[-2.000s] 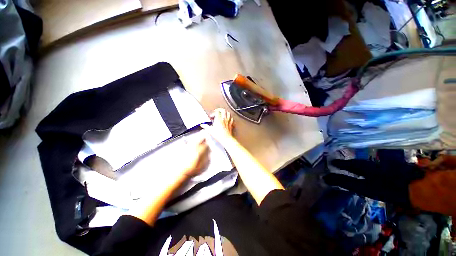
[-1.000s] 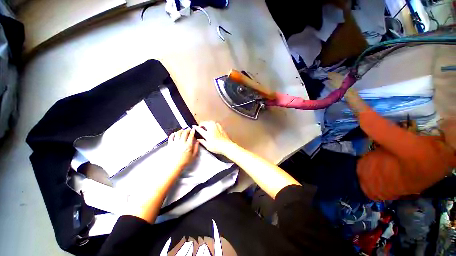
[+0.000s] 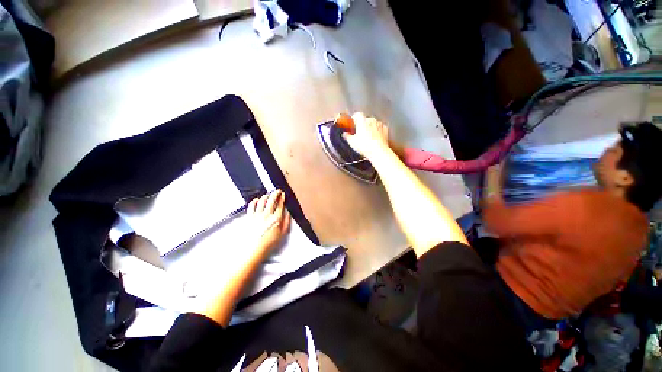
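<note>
The garment piece (image 3: 152, 166) lies on the pale pressing table (image 3: 287, 80), black outside with a pale inside and a black strip (image 3: 239, 166) crossing it. My left hand (image 3: 268, 218) lies flat on the pale cloth just below that strip, fingers near the black edge. My right hand (image 3: 369, 136) is closed around the orange-brown handle of the steam iron (image 3: 341, 147), which stands on the table right of the garment. The iron is partly hidden by my hand and forearm.
A pink hose sleeve (image 3: 464, 166) runs from the iron to blue-green lines at the right. A person in orange (image 3: 573, 247) is beyond the table's right edge. Fabric scraps (image 3: 312, 11) and tan boards (image 3: 123, 25) lie at the far edge. A grey garment pile (image 3: 25, 94) is far left.
My right hand has left the garment's edge and taken hold of the iron's handle. My left hand stays on the cloth. The person in orange has moved farther into view.
</note>
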